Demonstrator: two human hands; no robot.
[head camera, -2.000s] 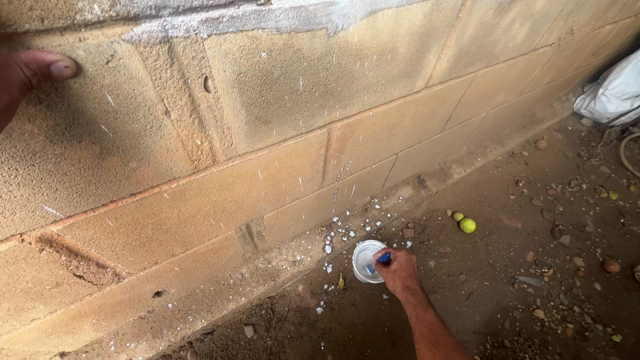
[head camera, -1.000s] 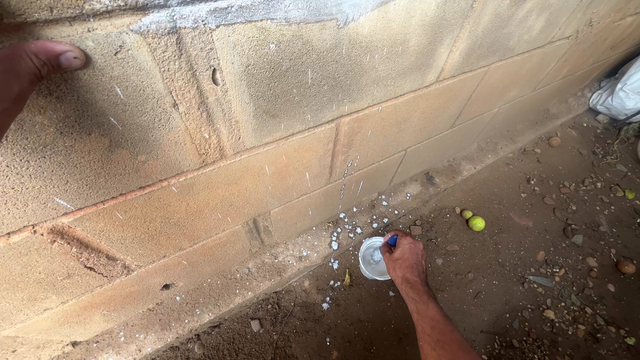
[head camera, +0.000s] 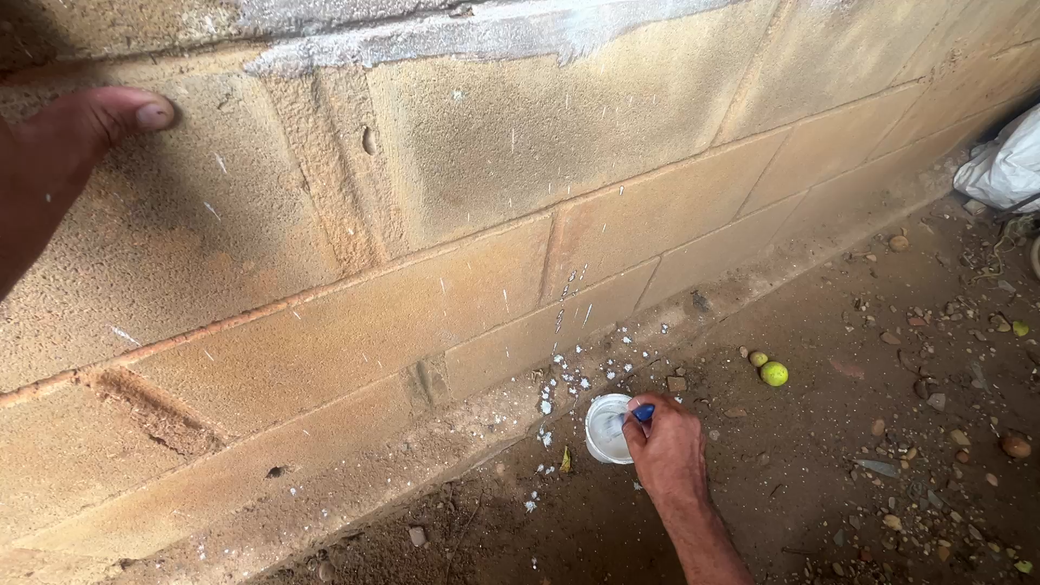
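A paintbrush with a blue handle (head camera: 643, 412) is held in my right hand (head camera: 670, 451), its bristles down inside a white plastic tub (head camera: 597, 443) of whitish paint on the dirt floor. My left hand (head camera: 73, 134) rests against the concrete block wall (head camera: 487, 162) at the upper left, thumb extended; its other fingers are hidden. Along the upper part of the wall runs a band of whitish-grey paint (head camera: 422, 36). White drips and spatters mark the blocks and the ground beside the tub.
Two yellow-green fruits (head camera: 773, 374) lie on the dirt right of the tub. A white sack (head camera: 1003, 166) stands by the wall at the far right. Small stones, a yellow leaf (head camera: 565, 460) and debris are scattered on the ground. A low ledge follows the wall's foot.
My right hand has shifted its hold slightly over the tub, the brush staying at it. My left hand remains on the wall.
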